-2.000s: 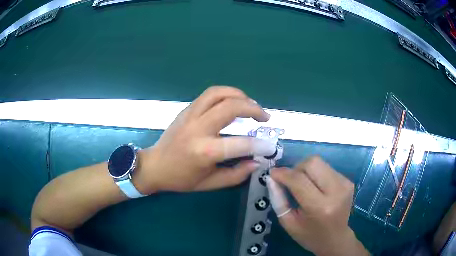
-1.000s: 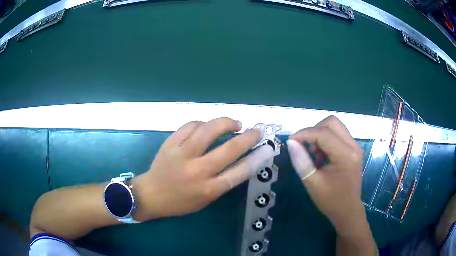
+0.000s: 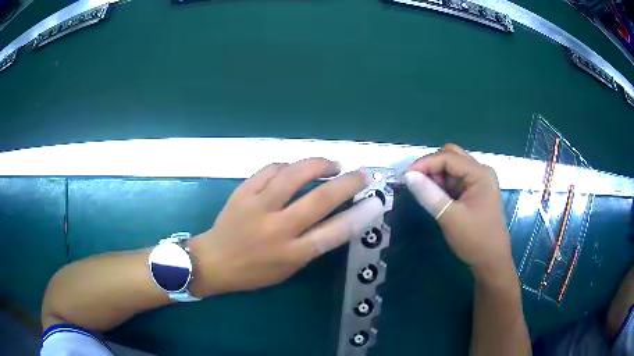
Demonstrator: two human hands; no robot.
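The silver-grey multi-port housing (image 3: 358,288) lies lengthwise on the green mat, its far end over the white stripe and its near end cut off by the lower edge. Several black ports with pale centres show along it. My left hand (image 3: 285,222) lies over its far end from the left, fingertips resting on the housing and partly covering a port. My right hand (image 3: 462,201) is at the far end's right edge, thumb and forefinger pinched together. Whatever is between the fingertips is too small to make out. Pale finger cots cover fingers on both hands.
A clear blister tray (image 3: 532,257) with copper-coloured rows and a pale strip lies right of my right hand. More housings (image 3: 462,12) stand along the far side of the green surface. Part of another person's arm (image 3: 621,313) shows at the lower right edge.
My right hand has moved from beside the ports up to the housing's far right edge. My left fingers, earlier around the far end, now lie flatter on it. The far housings have shifted slightly right.
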